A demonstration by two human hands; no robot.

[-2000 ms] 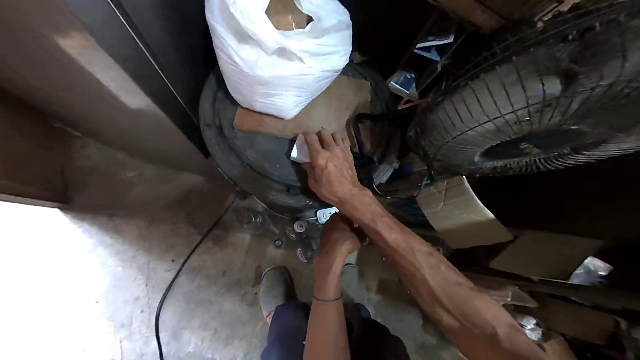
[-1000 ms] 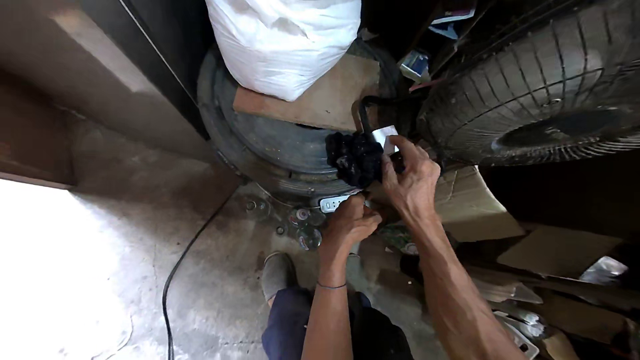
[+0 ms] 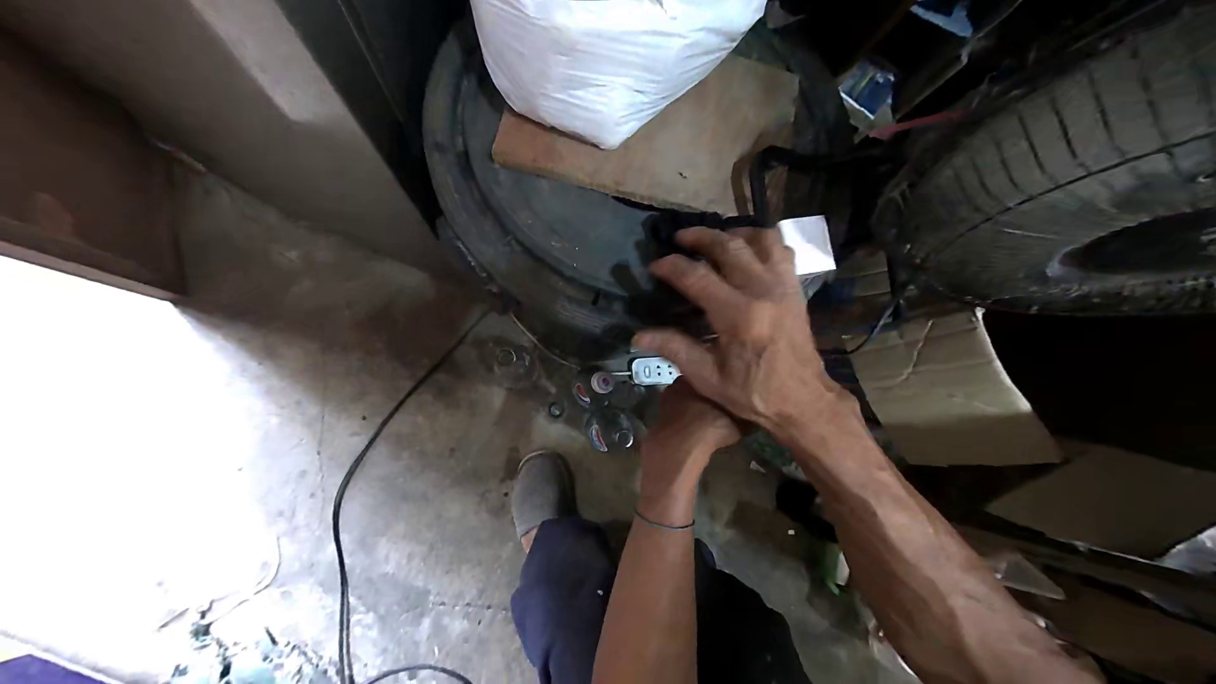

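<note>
My right hand [image 3: 746, 328], palm down with fingers spread, is over the front right of a dark round tire [image 3: 532, 252]. Just beyond its fingertips a black bundle [image 3: 670, 228] lies partly covered by the hand. A small white box [image 3: 807, 245] shows right beside my right hand. My left hand [image 3: 689, 418] is lower, mostly hidden under my right hand and wrist, near a white power strip [image 3: 654, 370]; what it holds cannot be seen. A bent black tube [image 3: 760, 180] comes in from the right, over a wooden board [image 3: 655, 161] on the tire.
A full white plastic bag [image 3: 617, 66] rests on the board. A large upright tire [image 3: 1045, 180] stands to the right above cardboard [image 3: 950, 389]. Several glass bottles [image 3: 608, 429] are on the floor by my foot. A black cable [image 3: 347, 494] runs across the concrete at the left.
One second ago my right hand was at the white box beside a black fuzzy bundle; now it is spread farther left. Two seconds ago it was on the tire by the board.
</note>
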